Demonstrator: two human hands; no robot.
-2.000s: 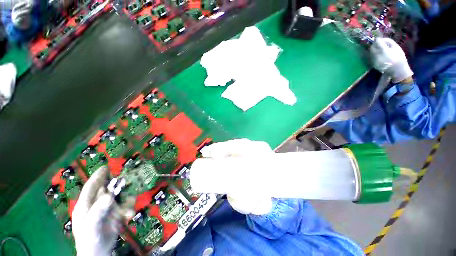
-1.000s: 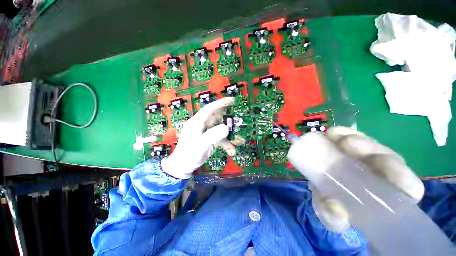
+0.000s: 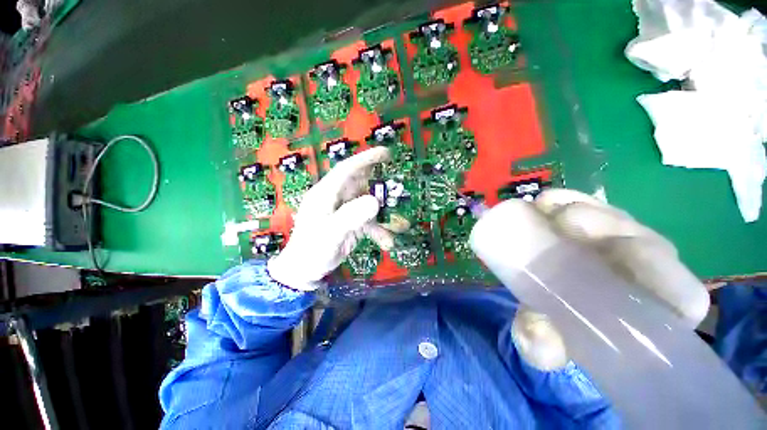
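Observation:
My left hand (image 3: 324, 222), in a white glove, holds a green circuit board (image 3: 412, 204) by its connector end above the tray. My right hand (image 3: 626, 252), also gloved, is wrapped around a large translucent dispensing bottle (image 3: 605, 327). The bottle's narrow end with a purple hub (image 3: 478, 207) points left at the held board. The thin needle is hard to make out, so contact with the board cannot be told. Rows of similar boards with black connectors lie in a clear blister tray (image 3: 547, 84) over a red liner (image 3: 507, 130). The bottle's rear end is cut off by the frame edge.
A crumpled white wipe (image 3: 702, 109) lies on the green mat (image 3: 181, 92) at the right. A pale box instrument (image 3: 42, 193) with a looped grey cable (image 3: 156, 172) stands at the left. A dark green rail (image 3: 168, 50) runs along the back.
Over two seconds the view has swung from the right side round to the tray in front. Since one second ago it has shifted slightly; both hands keep their hold on board and bottle.

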